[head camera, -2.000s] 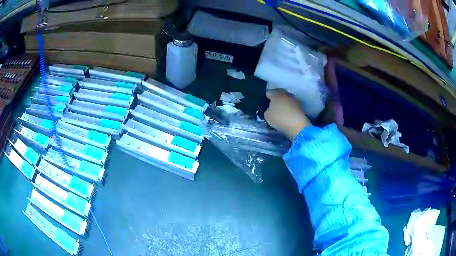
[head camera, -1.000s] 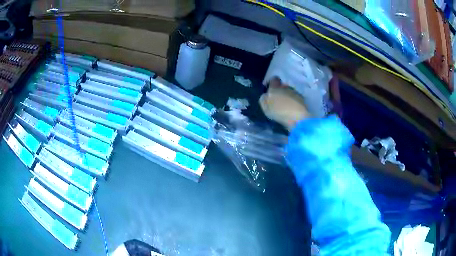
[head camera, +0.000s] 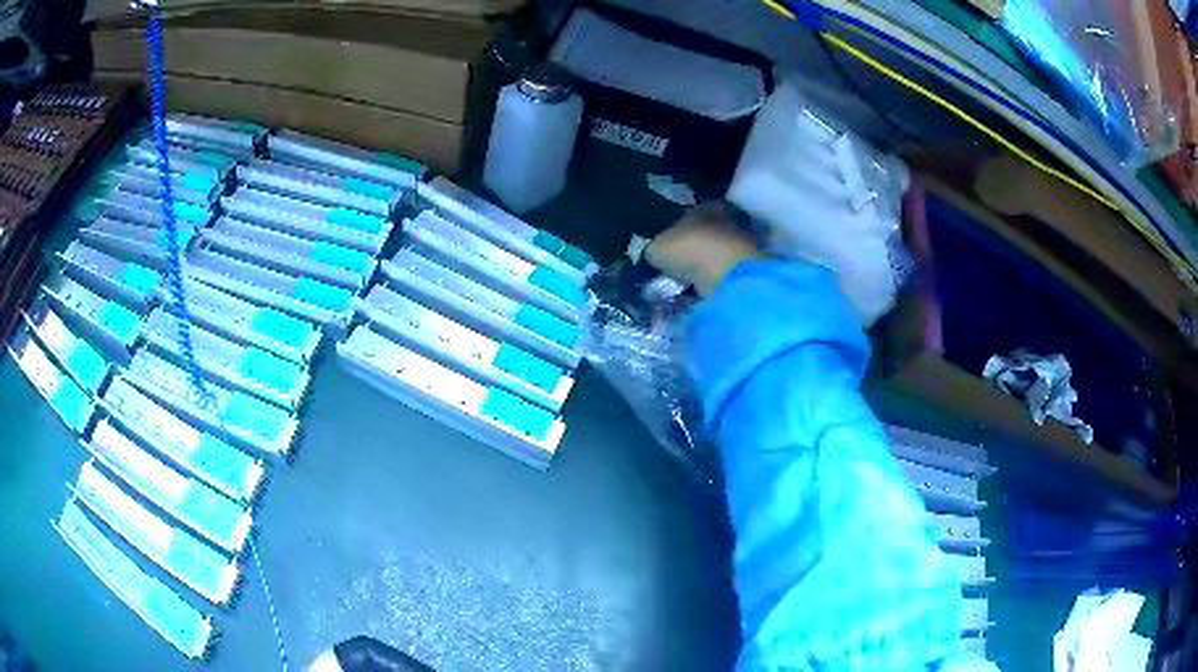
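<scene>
My right hand (head camera: 707, 247) is at the back of the mat, palm down and blurred, among white paper scraps (head camera: 671, 190) and beside a crinkled clear bag (head camera: 644, 355). Its fingertips are hidden, so I cannot tell whether it holds anything. A black-and-white shape (head camera: 372, 655) is cut off by the bottom edge. It may be part of my left hand, but I cannot tell. Silver heat sinks with teal patches (head camera: 453, 387) lie in rows across the left and middle of the green mat (head camera: 434, 538).
A whitish bottle (head camera: 532, 142) stands behind the rows, with cardboard boxes (head camera: 289, 85) behind left. White bags (head camera: 828, 197) lie back right, beside a blue-lined box (head camera: 1051, 309). More silver bars (head camera: 956, 529) and white cloth (head camera: 1101, 635) are at right. A coiled blue cord (head camera: 167, 223) hangs left.
My right hand has moved left and a little toward the back, away from the white bags to the paper scraps. The black-and-white shape has come in at the bottom edge. The view has shifted slightly.
</scene>
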